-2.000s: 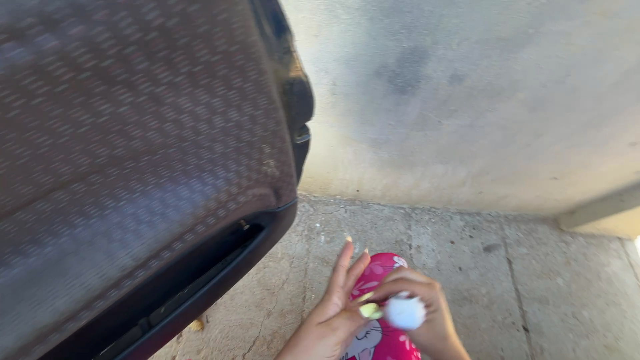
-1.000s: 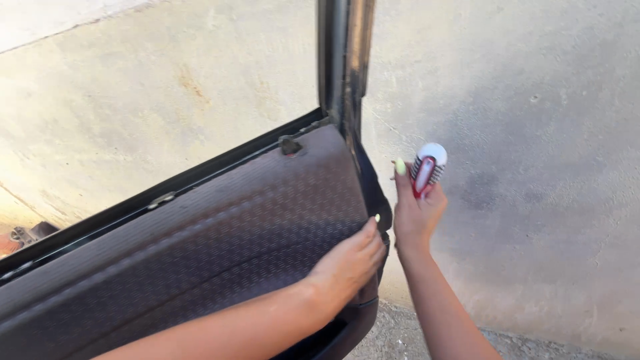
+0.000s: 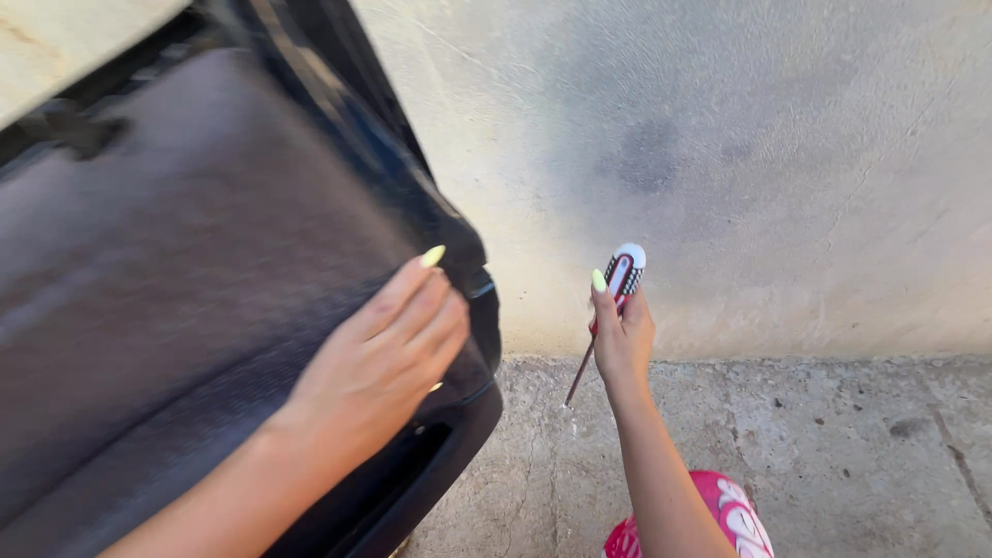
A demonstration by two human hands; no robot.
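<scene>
My right hand [image 3: 624, 337] grips a screwdriver [image 3: 623, 277] by its red, white and black handle, the thin shaft pointing down and to the left over the concrete floor. To the left, my left hand [image 3: 387, 349] lies at the edge of a car door's inner trim panel [image 3: 209, 232], fingers bent together and thumb up. Whether its fingers press on the panel or grip its edge is hard to tell. Part of the view is blurred.
A plastered wall [image 3: 736, 170] rises behind the door, and a cracked concrete floor [image 3: 806, 434] runs along its foot. Pink patterned clothing [image 3: 736, 511] shows below my right forearm. The door's dark edge [image 3: 465, 232] stands between my hands.
Two seconds ago both hands were together over the pink clothing. Since then they have parted, the left to the door panel and the right holding the screwdriver beside it. The view has shifted a lot.
</scene>
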